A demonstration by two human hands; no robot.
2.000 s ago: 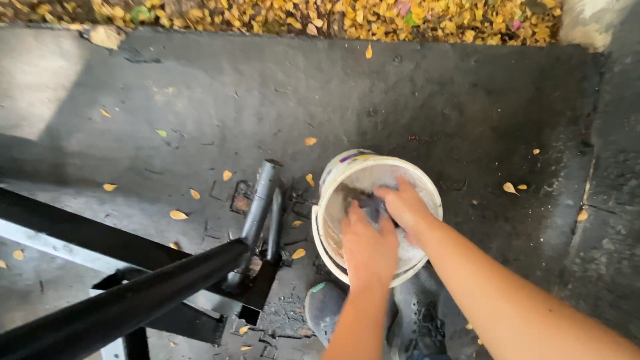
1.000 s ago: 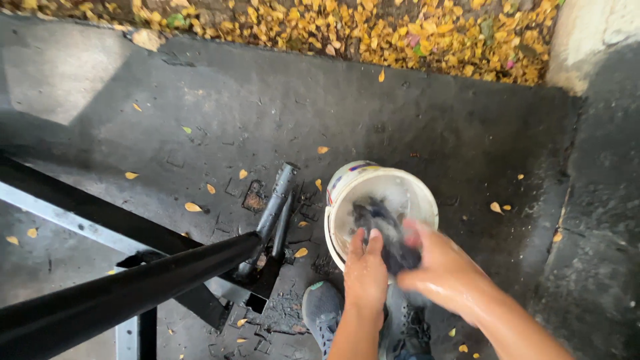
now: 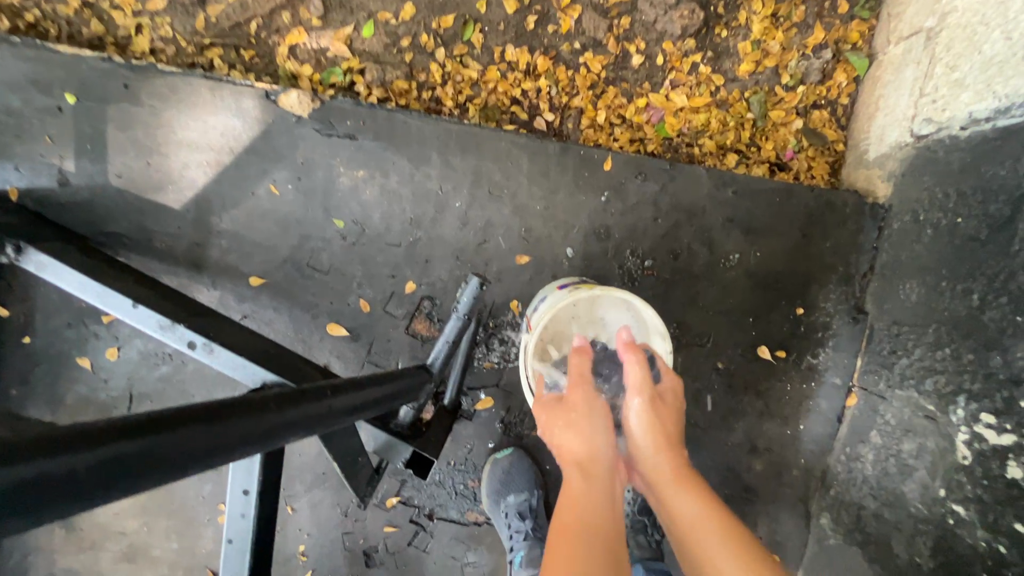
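Note:
A white plastic bucket [image 3: 596, 300] stands on the dark floor, holding cloudy water. Over its near part, both my hands hold a dark, wet cloth [image 3: 608, 368] between them. My left hand [image 3: 578, 416] is on the cloth's left side, thumb up. On the right side my right hand [image 3: 652, 412] presses against it, with its thumb also up. The cloth's lower part is hidden behind my palms, and the bucket's near rim is covered by my hands.
Left of the bucket is a black metal frame [image 3: 240, 432] with tubes and a grey perforated bar [image 3: 160, 316]. My grey shoe [image 3: 512, 500] stands near the bucket. Yellow leaves [image 3: 640, 104] lie beyond the floor's edge, and a wall base [image 3: 944, 72] is at right.
My hands have come together with the cloth between them; one second ago the right was farther from the left, and the cloth lay more in the water.

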